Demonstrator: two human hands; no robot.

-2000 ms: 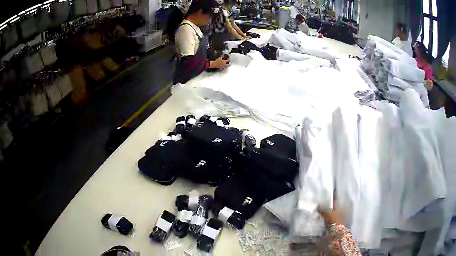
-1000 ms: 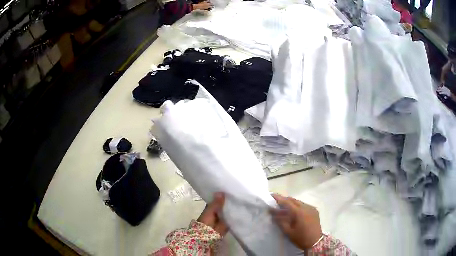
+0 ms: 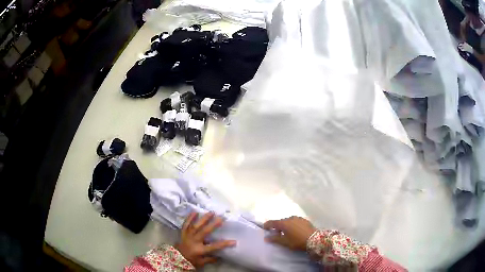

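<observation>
Lilac-white stuffing paper (image 3: pixel 234 234) lies crumpled along the table's near edge, its left end against the black bag. My left hand (image 3: pixel 202 239) rests on it with fingers spread. My right hand (image 3: pixel 291 232) is curled on its upper edge, fingertips bent into it. The open black bag (image 3: pixel 127 196) stands at the left, its zipped mouth facing up and left. A strap roll (image 3: pixel 111 147) with a white band lies just behind it.
A large thin white sheet (image 3: pixel 319 154) spreads over the middle and right. A draped paper stack (image 3: pixel 425 95) is behind it. Several strap bundles (image 3: pixel 195 127), desiccant packets (image 3: pixel 183 158) and a pile of black bags (image 3: pixel 175 58) lie further back. Another person's hand (image 3: pixel 466 48) shows far right.
The white paper roll, held up between my hands before, is down on the table and crumpled. My left hand has opened flat on it. A thin sheet now covers the packets and rod at centre.
</observation>
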